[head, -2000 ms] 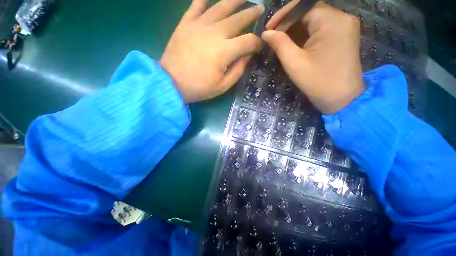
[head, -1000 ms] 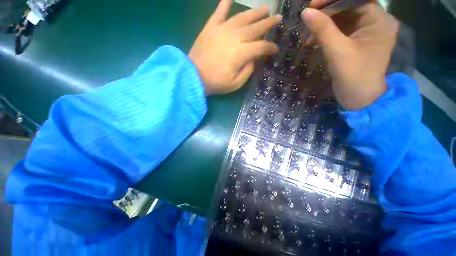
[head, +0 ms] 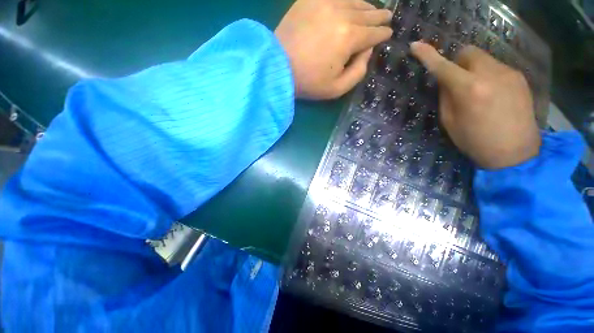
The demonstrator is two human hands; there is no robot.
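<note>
A large clear blister tray (head: 384,227) lies in front of me, its pockets filled with small dark shiny parts. A bright glare band crosses it. My left hand (head: 332,49) is at the tray's upper left edge, fingers over the edge; whether it grips anything is hidden. My right hand (head: 488,107) is over the upper part of the tray, its index finger stretched toward the pockets and the other fingers curled. No tool shows clearly in it, and its palm side is hidden.
The green bench surface (head: 163,39) lies left of the tray. A dark loop (head: 23,12) is at the far upper left corner. A pale speckled object (head: 174,244) shows below the bench edge near my left sleeve. A pale strip (head: 560,120) is at the right.
My left hand has moved right and up in the picture. My right hand has shifted right and lower, and the slim tool seen in it before no longer shows. The view has shifted slightly.
</note>
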